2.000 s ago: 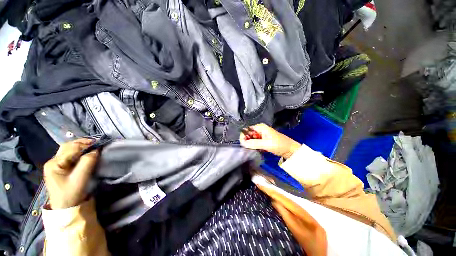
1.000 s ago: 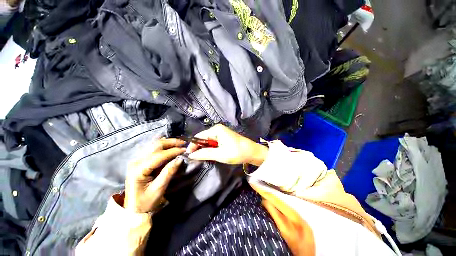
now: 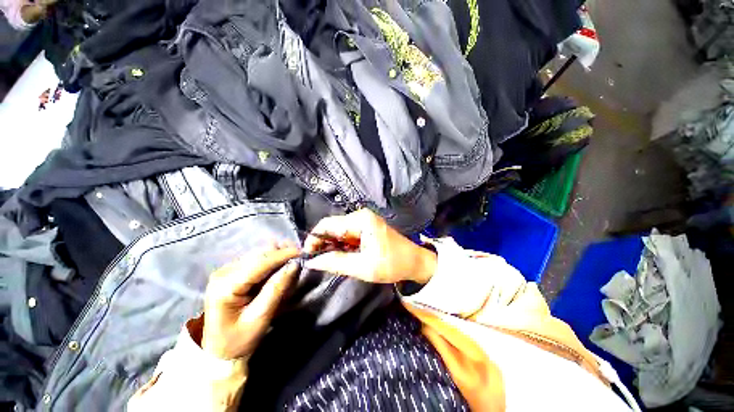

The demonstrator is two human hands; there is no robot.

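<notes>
A grey denim jacket (image 3: 153, 282) lies spread over the near left, its stitched placket edge with round metal buttons curving along its outer side. My left hand (image 3: 245, 302) pinches a dark edge of the jacket near the middle. My right hand (image 3: 366, 249) meets it there, thumb and fingers closed at the same edge. The snips are mostly hidden inside my right hand; only a dark part shows between the fingers. The fingertips of both hands nearly touch. The exact spot between them is too small to make out.
A large heap of grey and black jackets (image 3: 241, 88) fills the area beyond my hands, some with yellow embroidery (image 3: 414, 64). To the right are a blue bin (image 3: 519, 233), a green bin (image 3: 555, 181) and pale grey cloth (image 3: 660, 314) over another blue bin. Patterned dark cloth (image 3: 378, 370) covers my lap.
My hands came together from wide apart, and the jacket's outer face now shows at left. Since one second ago, the red part of the snips has gone out of sight in my right hand.
</notes>
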